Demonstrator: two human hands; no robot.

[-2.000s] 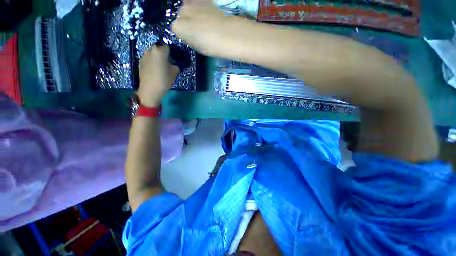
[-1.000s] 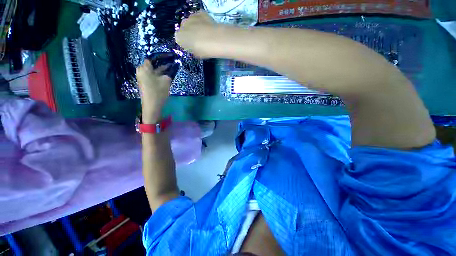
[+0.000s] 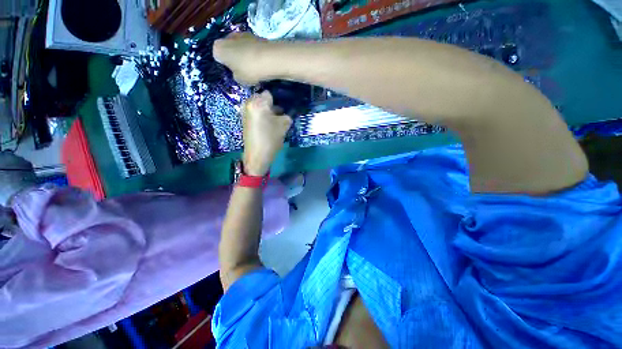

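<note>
My left hand (image 3: 264, 129), with a red band at the wrist, is closed on a dark object (image 3: 290, 95) just left of the silvery finned heat sink (image 3: 348, 120). What the object is cannot be made out. My right hand (image 3: 237, 57) reaches across to the loose pile of white-tipped black pieces (image 3: 192, 71). Its fingers are curled and their tips are hidden, so its grip cannot be told. Below the pile, the black divided screw tray (image 3: 219, 121) holds many shiny small screws. The heat sink lies at the bench's front edge, partly under my right forearm.
An orange-brown jig (image 3: 382, 13) and a crumpled white cloth (image 3: 283, 18) lie at the rear. A dark slotted plate (image 3: 477, 41) lies behind my right arm. A pale slotted frame (image 3: 126, 136), a red object (image 3: 83, 158) and a white-grey box (image 3: 95, 24) are left. Pink-purple fabric (image 3: 184, 232) lies front left.
My left hand has moved right with the dark object, from over the screw tray to beside the heat sink. My right hand stays at the pile. The view has shifted and tilted leftward.
</note>
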